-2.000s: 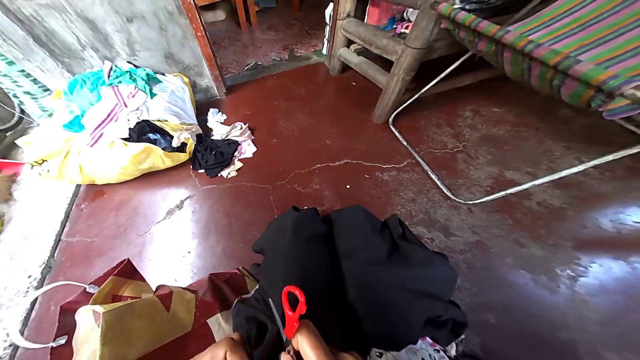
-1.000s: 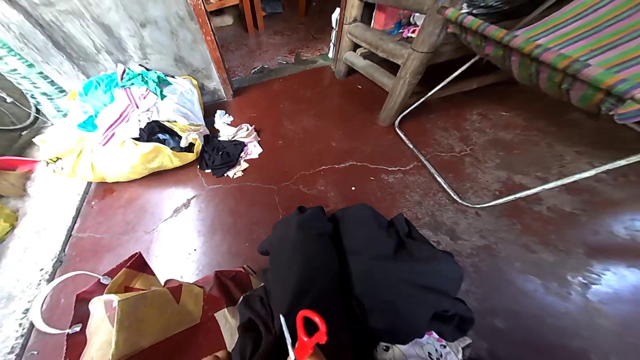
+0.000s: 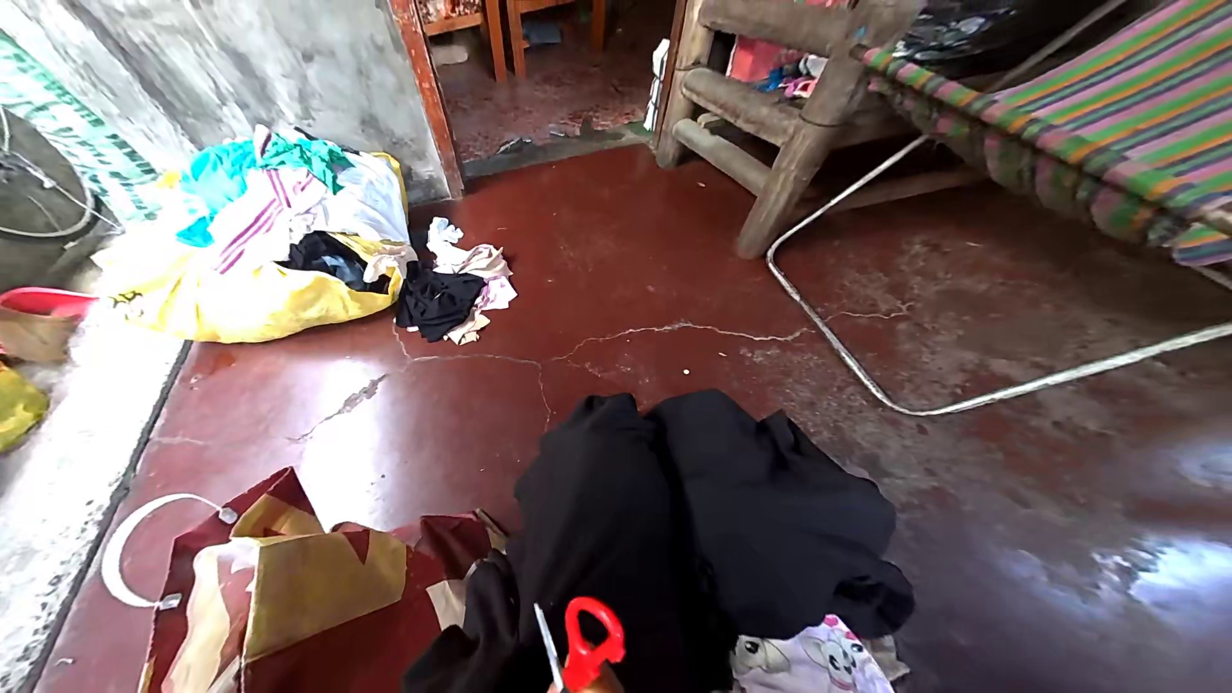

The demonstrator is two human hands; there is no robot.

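Red-handled scissors (image 3: 589, 640) stand out at the bottom middle of the head view, in front of black cloth (image 3: 770, 520). One handle loop and a piece of metal blade show. Fingers of one hand (image 3: 599, 681) close on the scissors at the lower edge; most of that hand is cut off. It appears to be my right hand, though the view barely settles it. My left hand is not seen. White printed fabric (image 3: 818, 659) lies at the lower right of the black cloth.
A maroon and tan bag (image 3: 327, 587) with a white handle lies at lower left. Beyond it is a yellow sack (image 3: 260, 308) of clothes, with small cloth pieces (image 3: 438, 298) beside it. A metal tube frame (image 3: 857, 371), wooden bench (image 3: 799, 164) and striped hammock (image 3: 1107, 125) stand at right.
Two hands showed at the bottom edge two seconds ago; now only a little of one does. The scissors have moved lower in the view, and the camera has tilted slightly.
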